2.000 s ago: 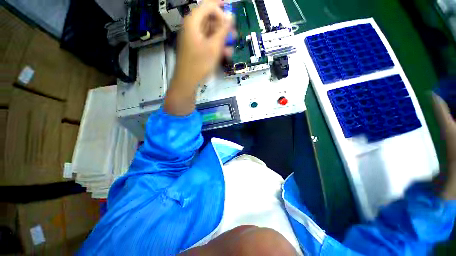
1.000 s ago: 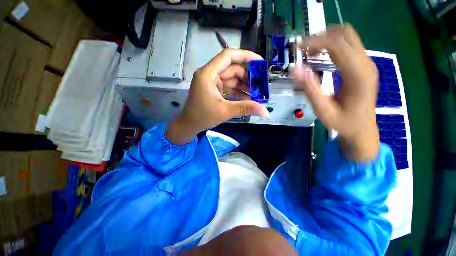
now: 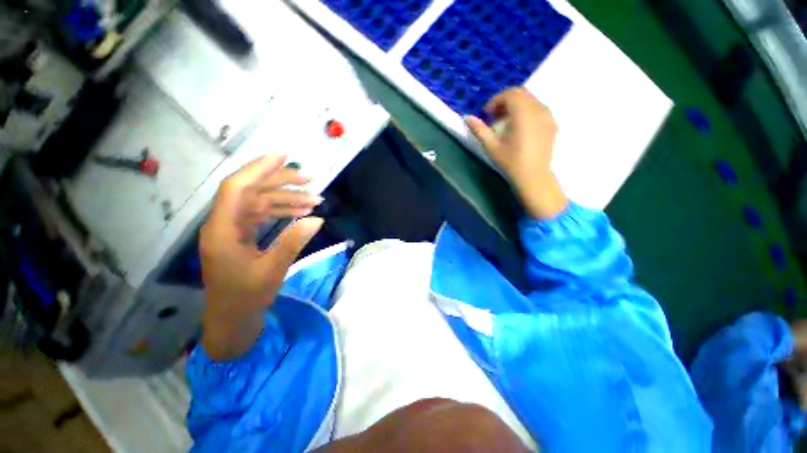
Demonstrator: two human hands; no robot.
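Observation:
The white tray (image 3: 602, 97) lies at upper right with blue housings (image 3: 487, 49) set in tight blocks. My right hand (image 3: 524, 146) is over the tray at the near corner of the larger block. Its thumb and curled fingers are apart, and no housing shows in it. My left hand (image 3: 252, 252) is raised over the front edge of the white machine (image 3: 199, 97), fingers spread and empty. The machine's holder for the housings cannot be made out.
A red button (image 3: 334, 129) is on the machine's front panel. A dark tool with a red end (image 3: 147, 165) lies on the machine top. Spaced blue housings (image 3: 726, 170) are on the green belt at right. Another person's blue sleeve (image 3: 743, 376) shows at lower right.
The view has turned toward the tray. My left hand no longer holds the blue housing. My right hand has moved from the machine to the tray.

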